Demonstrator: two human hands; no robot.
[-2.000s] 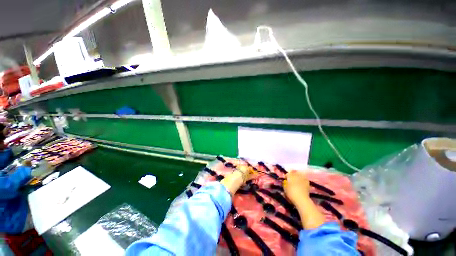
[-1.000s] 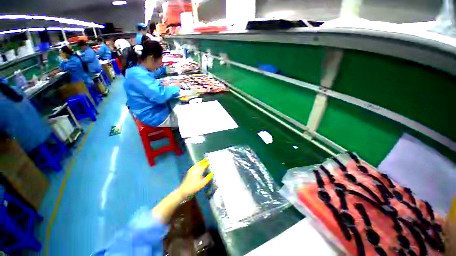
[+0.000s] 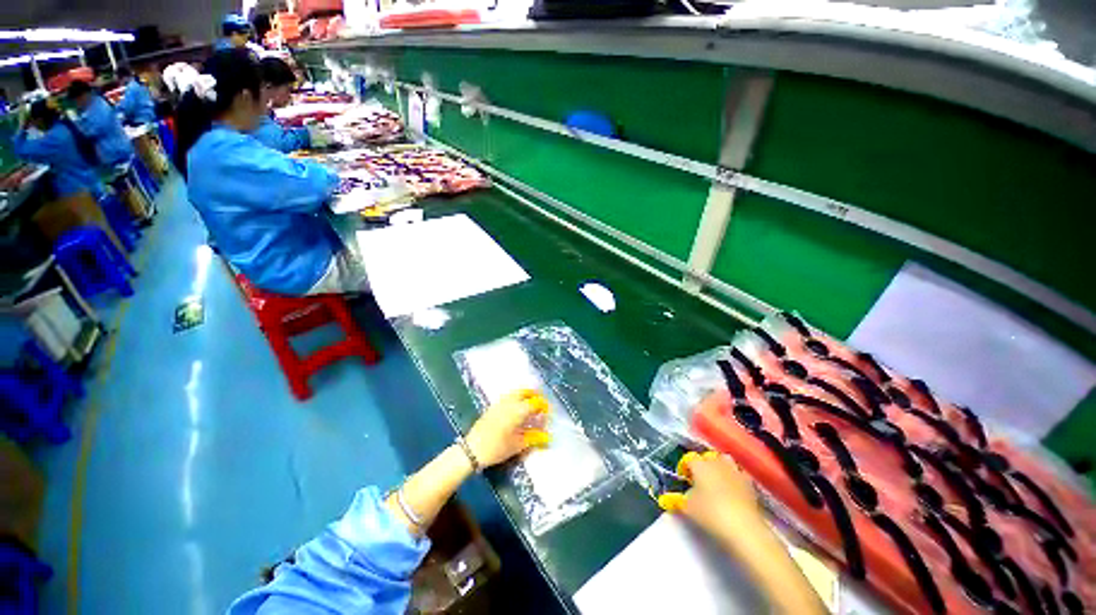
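A clear plastic bag (image 3: 607, 408) with a white sheet (image 3: 567, 463) lies flat on the bench in front of me. My left hand (image 3: 507, 433), with yellow-orange finger cots, is over the near left side of the white sheet, its fingertips apart. My right hand (image 3: 712, 490), also with finger cots, is at the bag's right end, beside the foam tray. Whether it pinches the bag's edge is unclear. The pink-red foam tray (image 3: 719, 423) carries many black-strapped watches (image 3: 861, 490) and stands at the right.
A white work pad (image 3: 655, 577) lies at the near edge. Another white sheet (image 3: 439, 262) and a small white scrap (image 3: 597, 297) lie farther along the green bench (image 3: 541, 270). A person in a blue smock (image 3: 246, 198) sits on a red stool (image 3: 301, 330). A green partition stands behind.
The view has swung left from the watches to the bag, then slightly back. My left hand has moved from the bag's left edge onto it. My right hand has come to its right end.
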